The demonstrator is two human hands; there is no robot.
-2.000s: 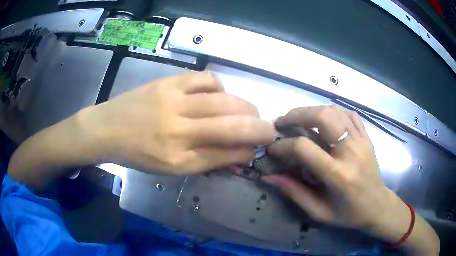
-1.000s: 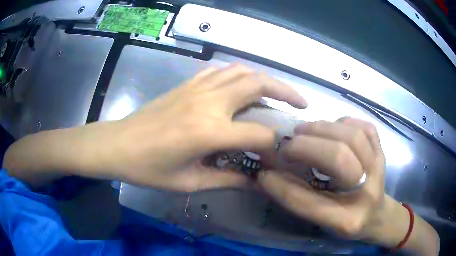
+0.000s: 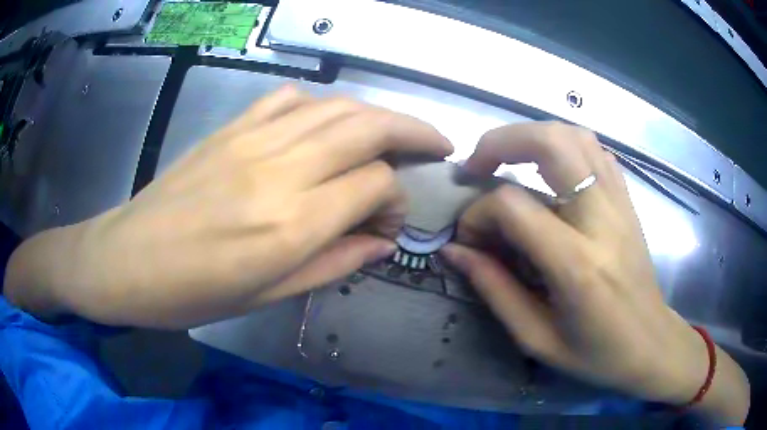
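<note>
A thin grey metal cover plate (image 3: 436, 195) is between my two hands, above the middle of the bench. A round part (image 3: 423, 242) with a pale rim and a slotted lower edge shows just below the plate. My left hand (image 3: 252, 201) pinches the plate's left side with bent fingers. My right hand (image 3: 572, 260), with a ring and a red wrist string, pinches the plate's right side. The base plate (image 3: 387, 336), grey with small holes, lies underneath. The fingers hide the plate's side edges and most of the module.
A silver rail (image 3: 454, 71) crosses behind the bench, with a green label (image 3: 204, 25) on its joint. A dark green conveyor belt (image 3: 538, 42) lies beyond. Thin dark rods (image 3: 652, 176) lie beside the rail. Dark metal parts (image 3: 21, 101) are at the far left. Blue sleeves show along the bottom.
Both hands have come together around the cover plate. A second before, my left fingers were spread over it and two slotted round edges showed; now one shows. The view has shifted slightly.
</note>
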